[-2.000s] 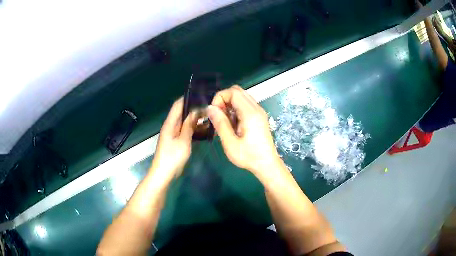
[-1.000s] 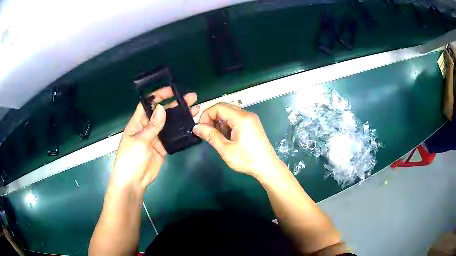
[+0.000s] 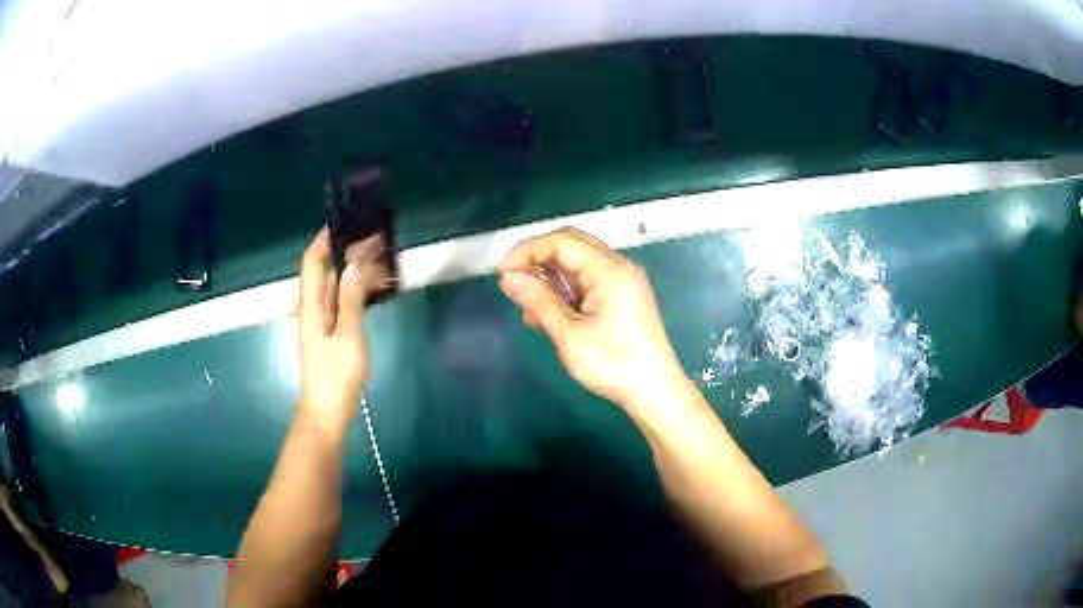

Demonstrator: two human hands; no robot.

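A black plastic housing (image 3: 359, 220), blurred, stands nearly upright over the metal edge rail. My left hand (image 3: 333, 315) is closed around its lower part, with fingers and thumb partly hidden by it. My right hand (image 3: 606, 321) is to the right of the housing and apart from it. Its thumb and forefinger are pinched together, and its other fingers are curled round a small, dark, shiny thing (image 3: 561, 285), too unclear to name. A whitish, glittering film scrap pile (image 3: 861, 356) lies to the right of my right hand.
The metal edge rail (image 3: 819, 198) crosses between the workbench top (image 3: 475, 416) and the conveyor belt (image 3: 594, 143). Several dark housings (image 3: 691, 101) lie on the belt. A white cover (image 3: 356, 59) spans the top. Red stool parts (image 3: 1001, 412) show below the bench. A person's arm (image 3: 30, 534) shows at lower left.
The housing has turned more upright and its open window is no longer clear. My right hand has moved away from it to the right. The view has turned, and belt housings appear farther right.
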